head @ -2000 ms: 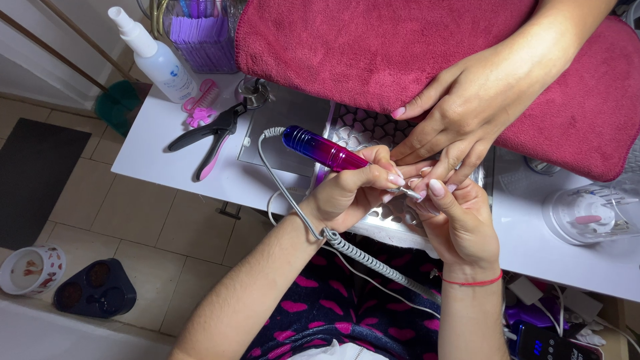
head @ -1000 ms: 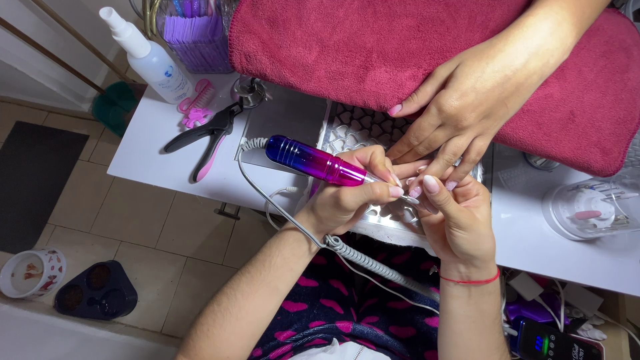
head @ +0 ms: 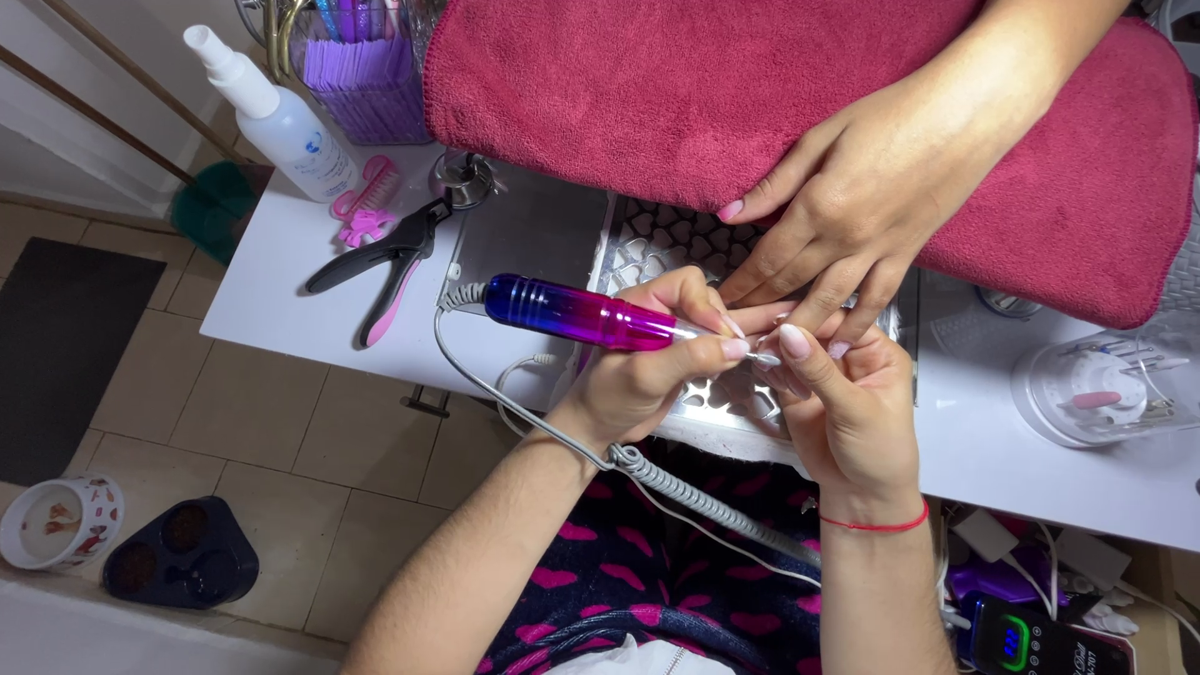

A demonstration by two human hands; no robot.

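My left hand (head: 647, 361) holds a blue-to-magenta electric nail drill handpiece (head: 581, 311) like a pen. The metal bit (head: 764, 359) points right, at the fingertips between my hands; exact contact cannot be told. My right hand (head: 848, 403), with a red string around the wrist, grips a finger of another person's hand, its thumb on the near side; the held fingertip is partly hidden. That other person's hand (head: 834, 202) reaches in from the upper right, palm down, over the edge of a dark red towel (head: 656, 94). A heart-patterned metal grille (head: 637, 248) lies beneath the hands.
Left on the white table (head: 281, 291) are a spray bottle (head: 291, 141), a pink nail brush (head: 375, 183) and a black-and-pink tip cutter (head: 394, 258). A clear bit holder (head: 1097, 389) stands right. The coiled grey cable (head: 712, 506) crosses my left wrist and lap.
The drill handpiece has swung to a flatter angle than two seconds ago, and my left hand has shifted with it. My right hand keeps its hold at the other person's fingers.
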